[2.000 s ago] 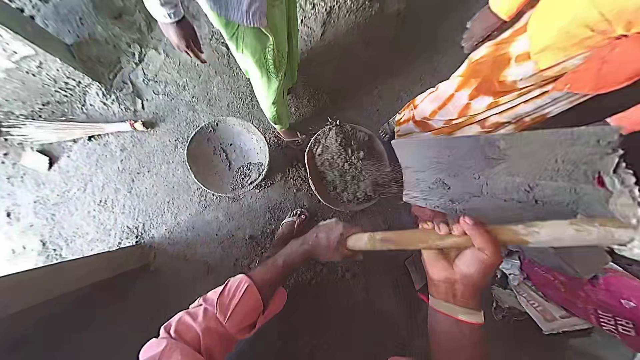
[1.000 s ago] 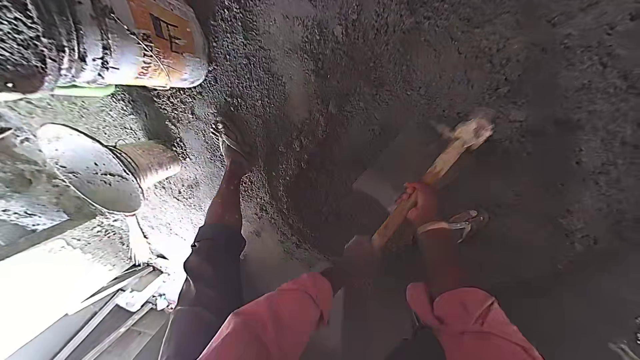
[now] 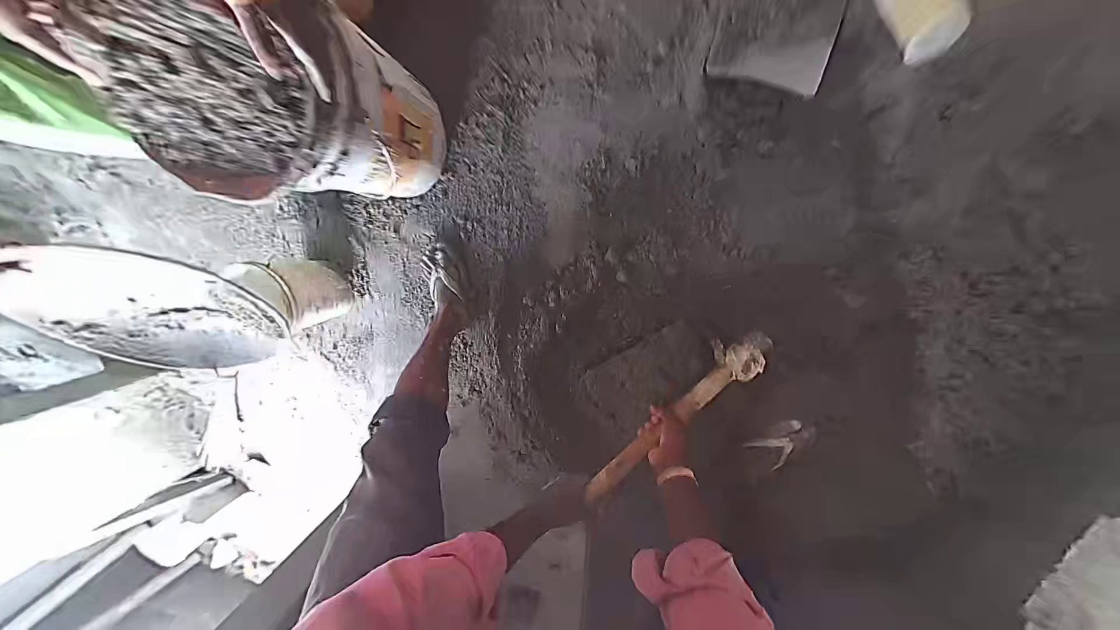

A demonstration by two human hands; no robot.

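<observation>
A wooden-handled tool, apparently a hoe with a wide metal blade (image 3: 647, 372), lies low over the dark mortar heap. My right hand (image 3: 669, 437) wraps the middle of its wooden handle (image 3: 626, 468), near the blade end. Lower down, my left hand (image 3: 564, 500) is closed round the handle's end, dim in shadow. The blade rests on or in the grey mortar (image 3: 560, 324); its edge is hard to make out.
At upper left another person's hands (image 3: 271, 44) are at a pan of mortar (image 3: 210, 96) beside a plastic bucket (image 3: 407, 140). A large metal pan (image 3: 157, 306) touches or nears a smaller container (image 3: 302, 289). My sandalled foot (image 3: 444, 276) is near the mortar.
The view has swung far from the two pans and people. The tool, held up across the front two seconds ago, is now down at the mortar, both hands still on its handle.
</observation>
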